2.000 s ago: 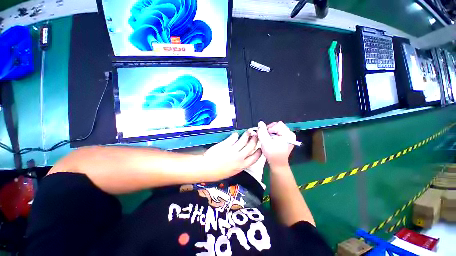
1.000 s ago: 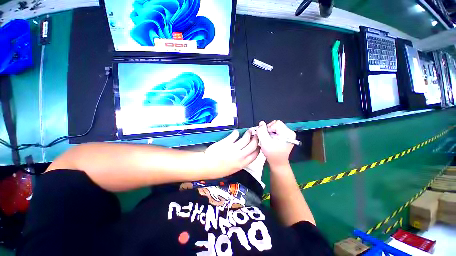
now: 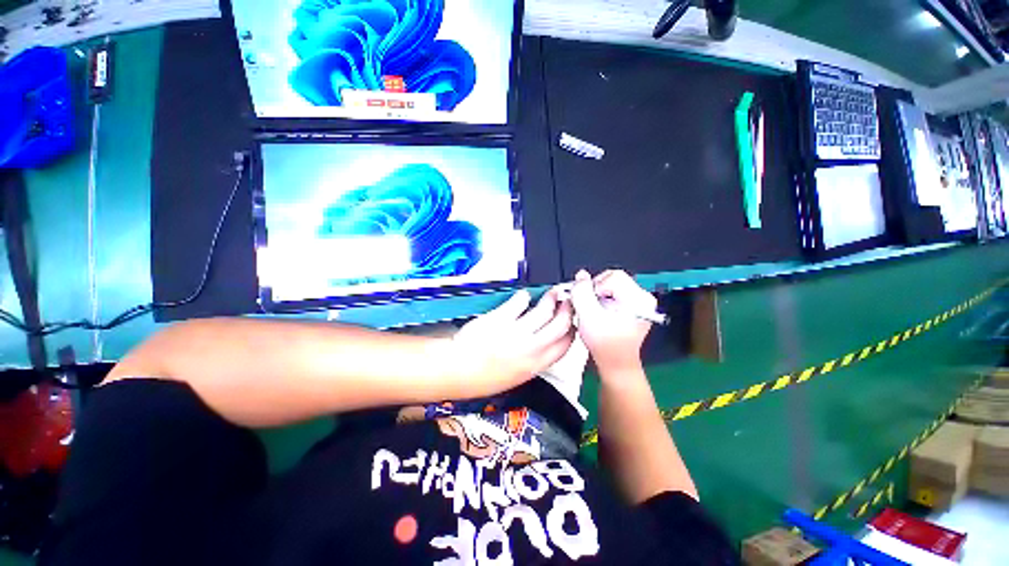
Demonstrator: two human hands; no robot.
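Observation:
My left hand (image 3: 518, 341) and my right hand (image 3: 612, 317) meet at the bench's front edge. My right hand holds a pale pen-like tool (image 3: 655, 317), whose back end sticks out to the right. The fingertips of both hands touch around a tiny pale part (image 3: 565, 293), mostly hidden by the fingers. The dual-screen laptop (image 3: 387, 227) stands just beyond my left forearm, both screens lit with blue swirl wallpaper. A small pale stick (image 3: 581, 146) lies on the black mat (image 3: 664, 177) right of the screens.
A green hand tool (image 3: 746, 160) lies on the mat's right side. A keyboard laptop (image 3: 845, 119) and open laptop bases (image 3: 938, 166) line up at right. A charging cable (image 3: 216, 245), a small black device (image 3: 100, 75) and a blue bundle (image 3: 35, 108) are at left.
The view has shifted very slightly. Both hands keep the same pose at the bench edge, with the pale tool's back end tilting only a little.

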